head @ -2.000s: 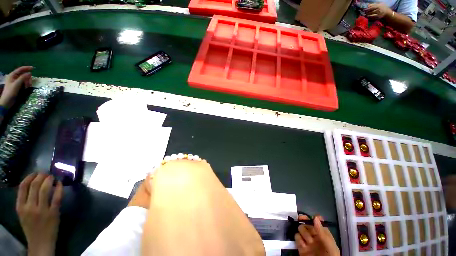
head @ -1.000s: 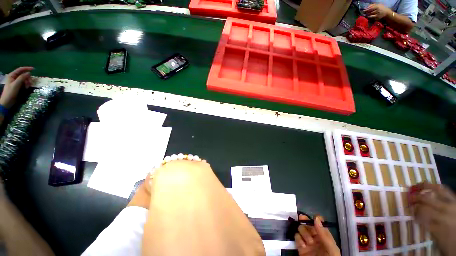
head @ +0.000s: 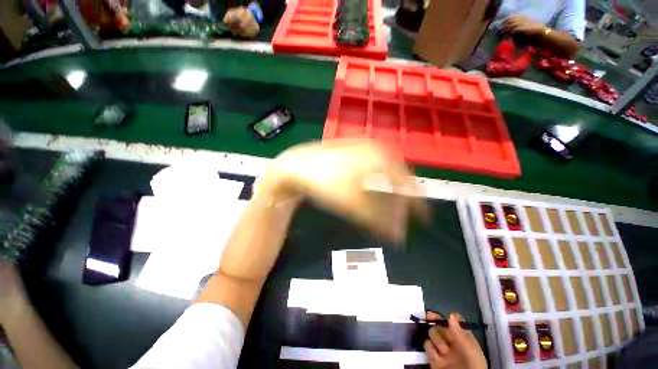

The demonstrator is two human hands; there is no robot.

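My left hand (head: 353, 176) is blurred, reaching over the belt edge by the red tray; whether it holds anything is unclear. My right hand (head: 453, 347) is at the lower right, partly cut off by the bottom edge, holding a thin black tweezer-like tool (head: 436, 320). Its tip is at the right end of the white paper strips (head: 393, 301). A black glossy strip (head: 339, 333) lies between white strips. A small white label sheet (head: 359, 264) with a grey printed block lies above them.
Foam tray (head: 472, 252) with red parts at right. Papers (head: 184, 238) and a dark phone (head: 110, 241) at left. On the belt are a red plastic tray (head: 426, 104) and open phone units (head: 273, 123). Other people's arms show at the lower left and top.
My left hand has moved up and away from the strips, uncovering their left part. Phone units and the red tray have shifted right. The neighbour's hand has left the foam tray. The view has shifted slightly.
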